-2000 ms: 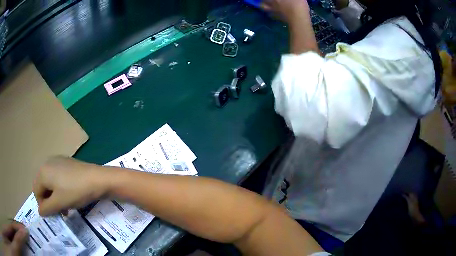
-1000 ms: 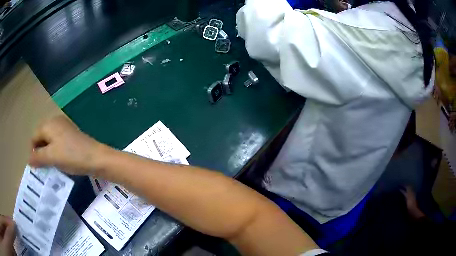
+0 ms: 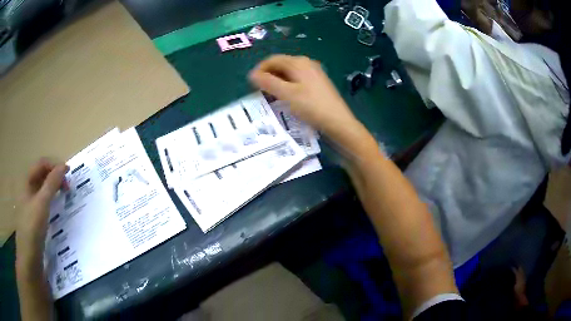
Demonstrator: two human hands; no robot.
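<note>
A stack of unfolded instruction sheets (image 3: 131, 207) lies at the left, partly over the cardboard's edge. My left hand (image 3: 45, 182) is at the stack's left side, fingertips at the paper; its grip is unclear. A pile of folded leaflets (image 3: 231, 182) lies fanned to the right of the stack. The top folded leaflet (image 3: 219, 141) lies on the pile. My right hand (image 3: 291, 81) is blurred just above its upper right end; fingers are curled, and whether they touch the leaflet I cannot tell.
A cardboard sheet (image 3: 87, 75) lies behind the papers. A pink square frame (image 3: 234, 42) and several small metallic parts (image 3: 369, 72) lie at the back. A person in a white top (image 3: 482, 125) sits at the right. The bench's front edge (image 3: 206, 251) is rounded and shiny.
The view has swung left and down. My right hand has moved right, from over the sheets to the folded pile. The sheet it held raised is no longer in it; a folded leaflet lies on top of the pile.
</note>
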